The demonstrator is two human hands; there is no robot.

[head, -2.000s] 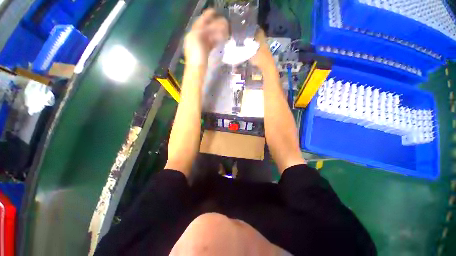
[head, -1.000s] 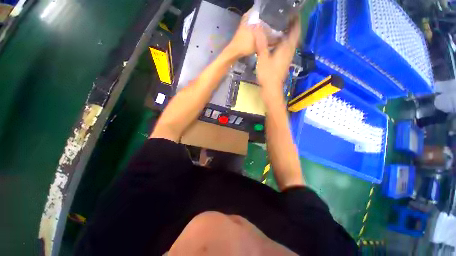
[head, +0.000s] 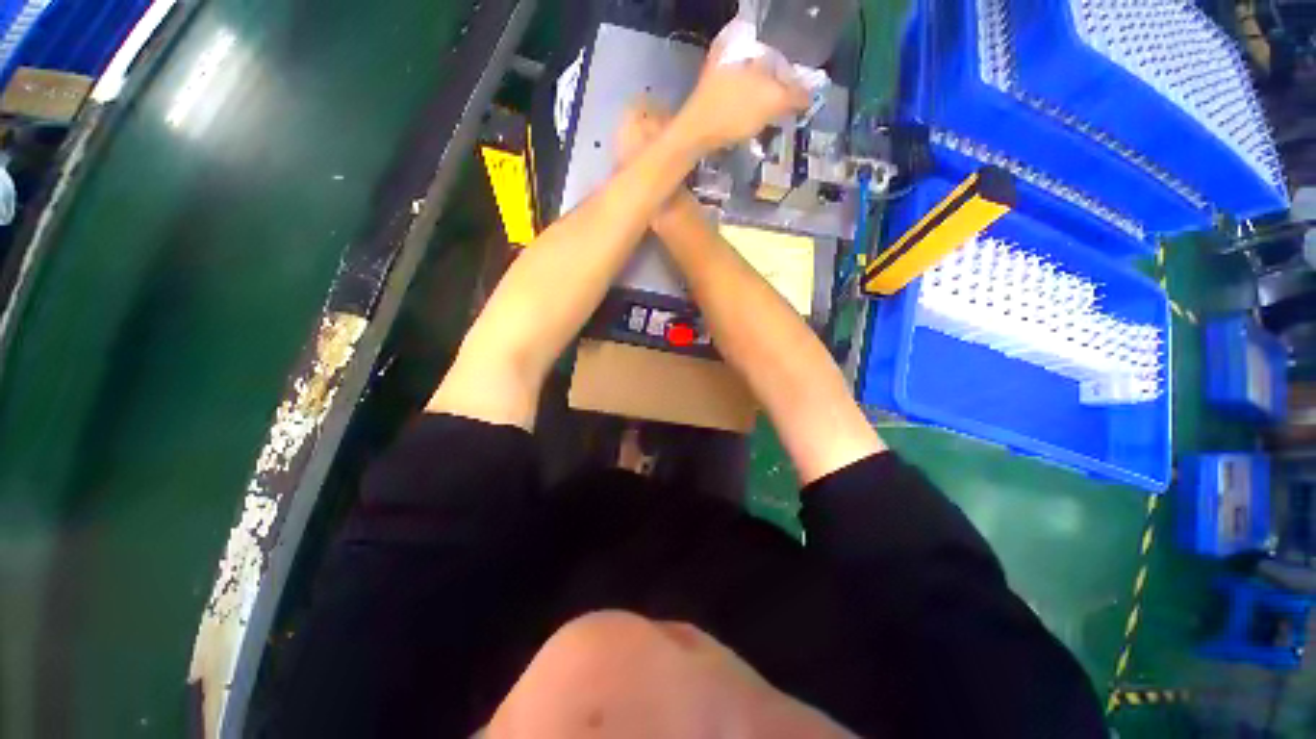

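My forearms cross above the grey machine table (head: 624, 87). My left hand (head: 739, 104) is at the machine head (head: 816, 26) and holds a crumpled white wipe (head: 739, 46), which shows above and beside the fingers. My right hand (head: 642, 137) is over the table to the left, partly behind my left forearm. It is blurred, and I cannot tell whether it holds anything. The metal fixture (head: 779, 162) is below and right of my left hand. A yellow sheet (head: 775, 263) lies at the table's right front.
Yellow-black upright bars stand left (head: 510, 191) and right (head: 938, 238) of the table. The red emergency stop (head: 681, 334) is on the front panel above a cardboard flap (head: 657, 387). A blue tray (head: 996, 419) with white parts is at the right, below stacked blue trays (head: 1010, 159).
My right hand has moved from the machine head to the left, behind my left forearm. My left hand stays by the head with the wipe. The view has shifted slightly.
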